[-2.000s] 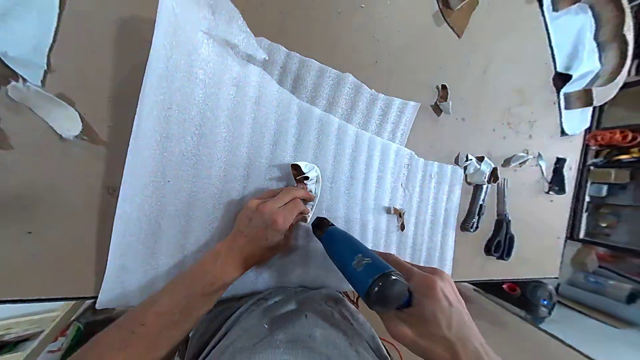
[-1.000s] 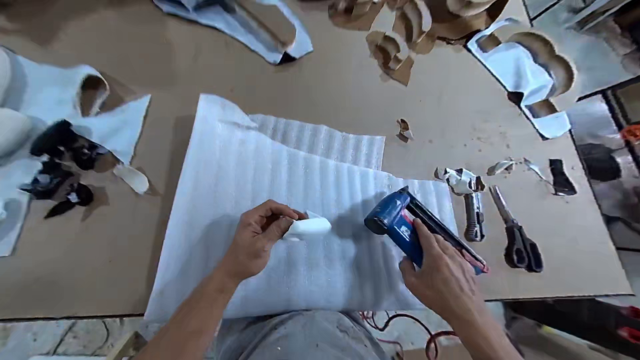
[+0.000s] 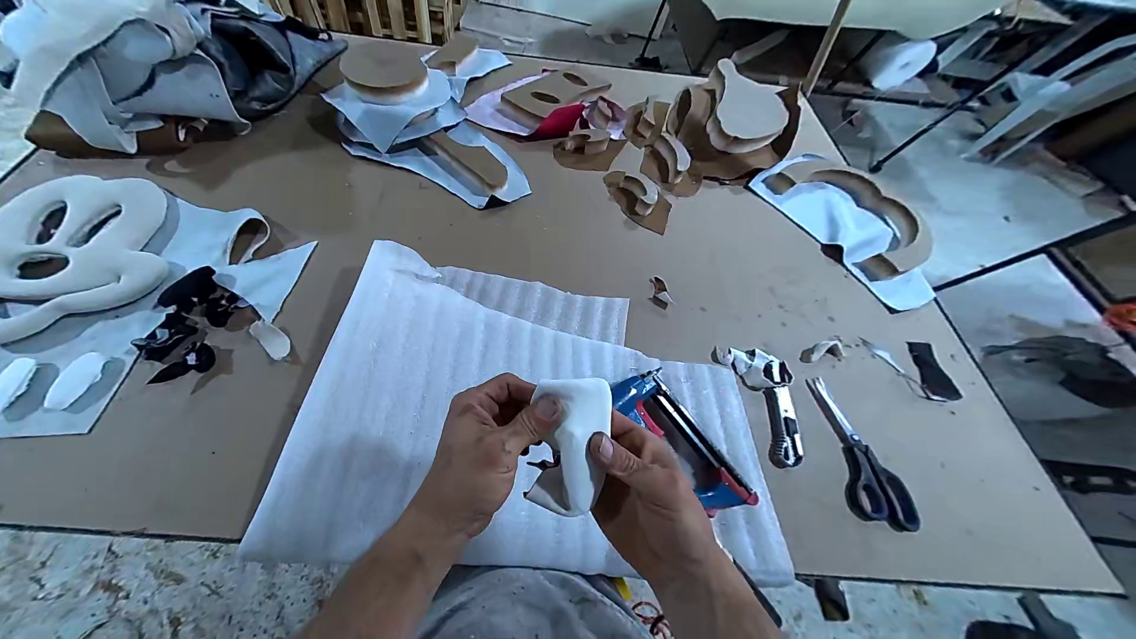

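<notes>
A small white padded piece (image 3: 579,426), its covering loose at the lower left, is held between both hands above a white foam sheet (image 3: 390,390). My left hand (image 3: 488,444) pinches its upper left side with thumb and fingers. On its lower right side, the thumb of my right hand (image 3: 643,479) presses against the surface. Just behind and to the right of my right hand, a blue staple gun (image 3: 701,444) lies on the foam sheet, partly hidden by that hand.
Right of the foam lie a utility knife (image 3: 783,422), scissors (image 3: 865,470) and scraps. White padded shapes (image 3: 80,244) and black scraps (image 3: 182,328) sit at left. Covered cutouts (image 3: 417,115), brown pieces (image 3: 737,115) and a curved frame piece (image 3: 856,217) lie toward the far side.
My right hand held the staple gun one second ago; the gun now lies on the foam, and that hand grips the white piece together with my left. The view has tilted up.
</notes>
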